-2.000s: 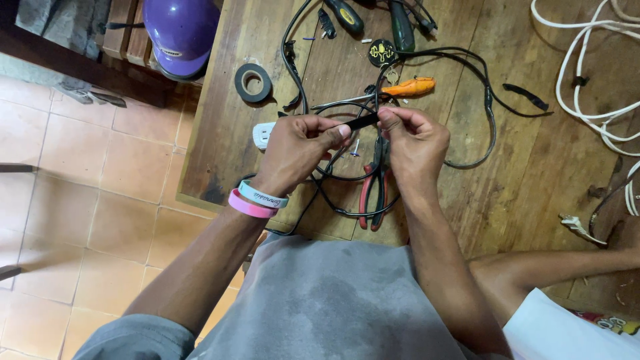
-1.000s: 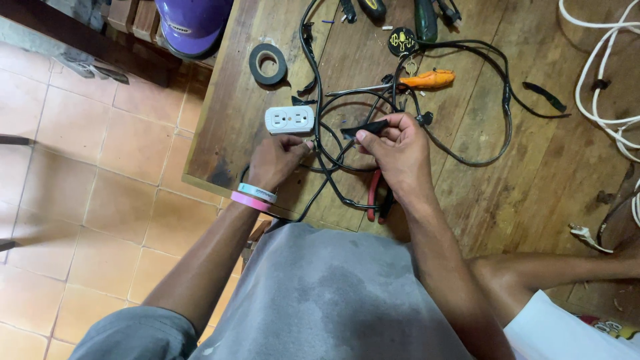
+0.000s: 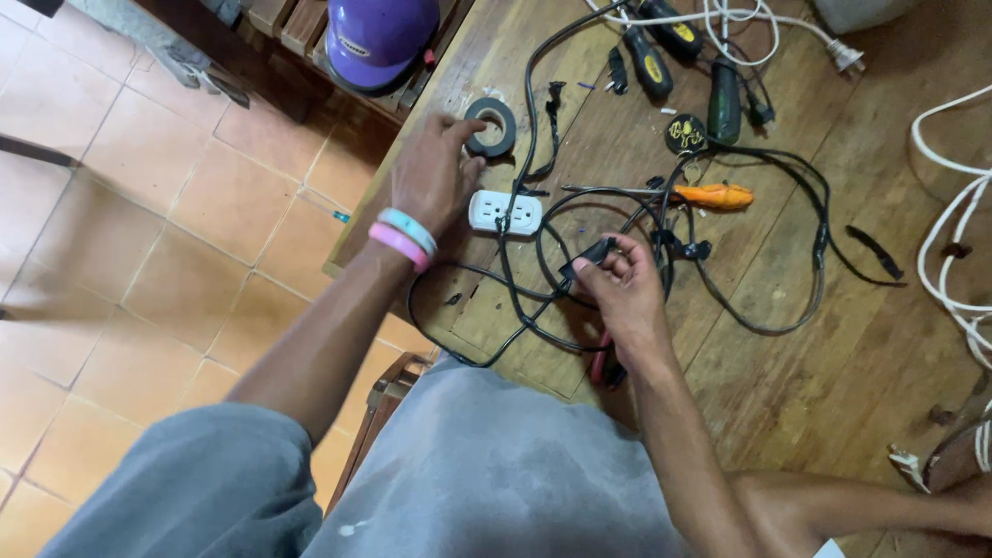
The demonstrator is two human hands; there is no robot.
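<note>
My left hand [image 3: 438, 167] is at the roll of black electrical tape [image 3: 508, 128], its fingers spread over the roll's left side. Whether they grip it cannot be told. In my right hand [image 3: 624, 298] is a short piece of black tape [image 3: 593, 258], pinched between thumb and fingers. Black cable [image 3: 508, 291] lies in loops around and under that hand. A white double outlet [image 3: 506, 213] sits just below the tape roll, with cable across it. Pliers with red handles [image 3: 601, 360] lie partly hidden beside my right wrist. Above my right hand rests an orange-handled screwdriver [image 3: 713, 195].
Several more tools, among them a yellow-and-black screwdriver handle [image 3: 649, 66] and a green handle [image 3: 725, 101], lie toward the back. White cable [image 3: 949, 256] coils at right, near another person's arm [image 3: 868, 504]. A purple cap [image 3: 380, 43] is beyond the table's left edge.
My left hand has left the cable near my right hand and moved up and left to the tape roll. The right hand still holds the black piece. The view has shifted.
</note>
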